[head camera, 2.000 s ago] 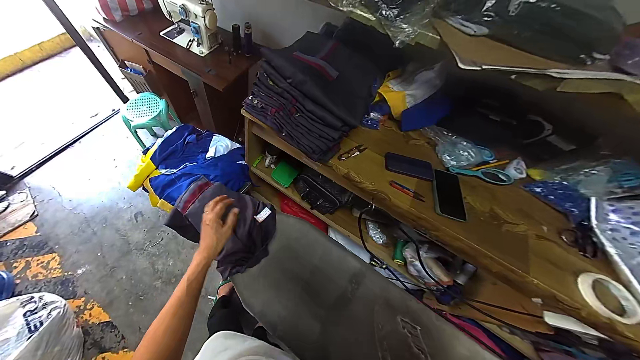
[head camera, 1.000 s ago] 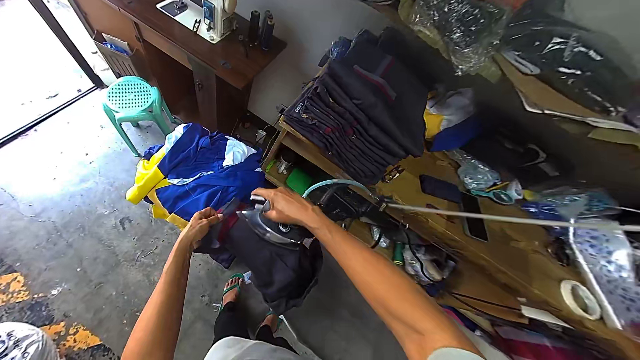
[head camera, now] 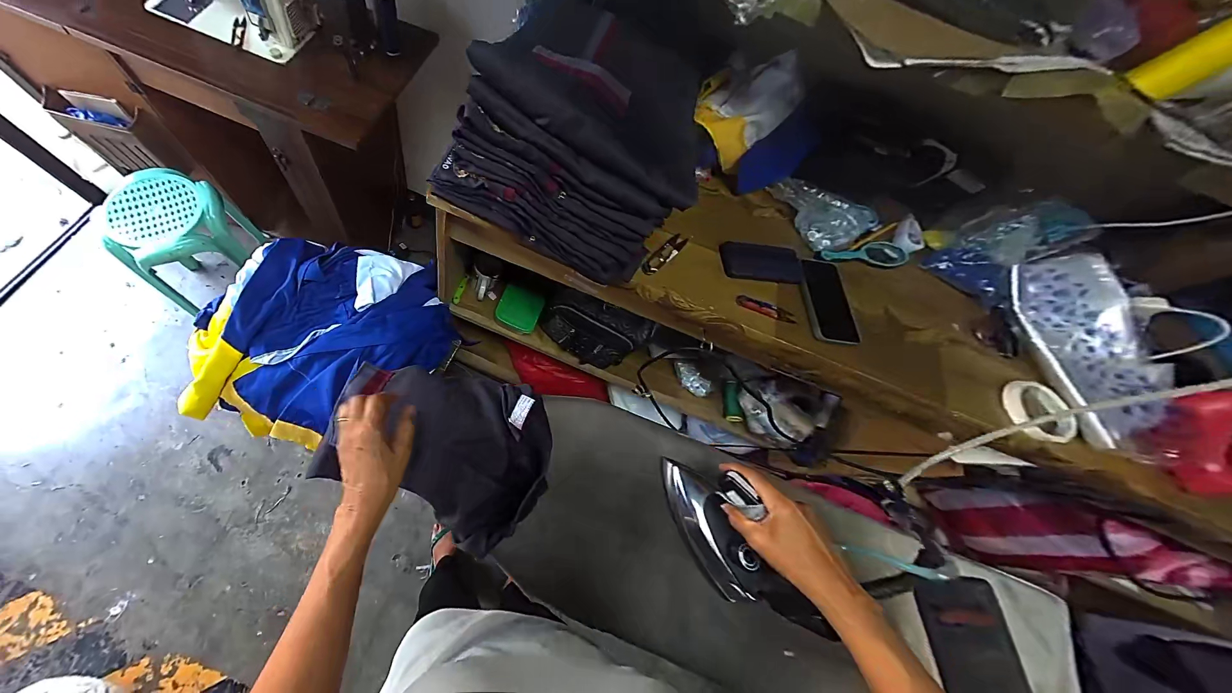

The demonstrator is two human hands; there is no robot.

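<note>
My left hand [head camera: 373,448] lies on a dark grey garment [head camera: 462,443] with a maroon band and a small white label, draped over the narrow end of a grey ironing board [head camera: 597,539]. Whether its fingers grip the cloth cannot be told. To the right, my right hand [head camera: 775,525] holds a steam iron [head camera: 717,539] by its handle, apart from the garment and over the board. The iron's soleplate is hidden. Beyond the garment lies a blue, yellow and white heap of clothing [head camera: 318,337].
A wooden shelf unit [head camera: 924,375] bears folded dark garments [head camera: 577,144], phones [head camera: 830,300], thread snips [head camera: 664,253] and a tape roll [head camera: 1039,411]. A green plastic stool [head camera: 159,217] stands by a sewing table [head camera: 318,96]. The iron's cord [head camera: 1059,416] crosses at the right.
One second ago the iron was on the dark garment beside my left hand. My right hand has moved it right, off the cloth, and my left hand now lies on the garment.
</note>
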